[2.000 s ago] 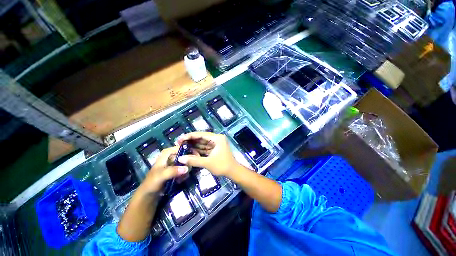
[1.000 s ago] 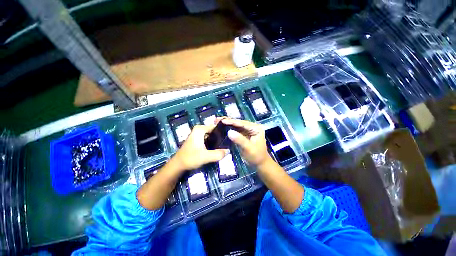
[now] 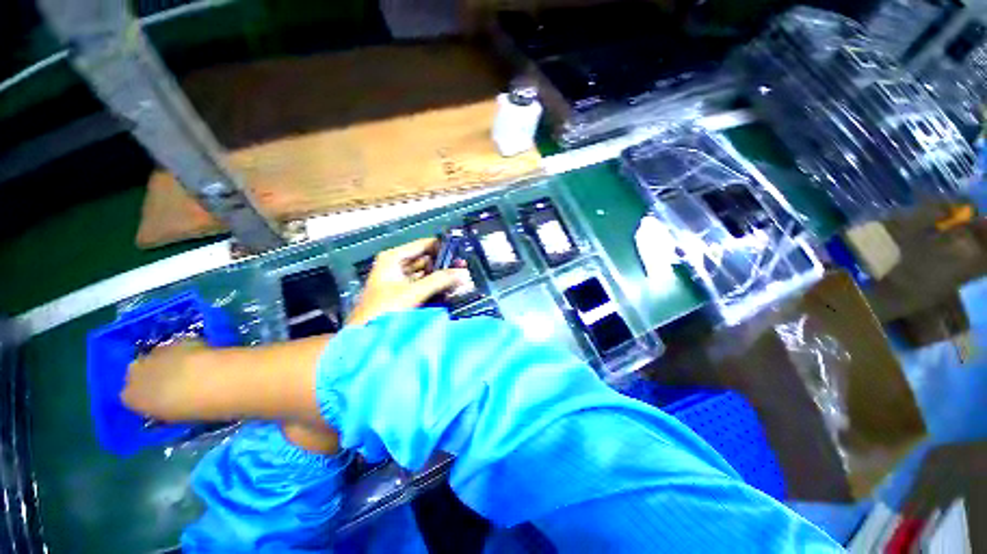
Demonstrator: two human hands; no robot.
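Note:
My left hand (image 3: 400, 279) holds a dark phone unit (image 3: 449, 254), tilted up, above the clear blister tray (image 3: 641, 352). My right arm crosses over my left forearm. My right hand (image 3: 162, 381) is down in the blue parts bin (image 3: 108, 406) at the left; its fingertips are blurred and hidden, so I cannot tell whether it grips anything. Black phone units with pale labels (image 3: 550, 233) sit in the back row of the tray. A plain dark unit (image 3: 311, 298) lies at its left end. My right sleeve covers much of the front row.
A white bottle (image 3: 516, 123) stands on the wooden board (image 3: 357, 146) behind the tray. A grey metal post (image 3: 179, 124) slants at the left. A film-wrapped tray (image 3: 736, 233) and a white scrap (image 3: 656, 247) lie right. An open cardboard box (image 3: 866, 379) and blue perforated basket (image 3: 736, 433) are lower right.
My right hand has left the phone unit and moved across to the left into the blue bin. My left hand keeps the unit, now slightly further left.

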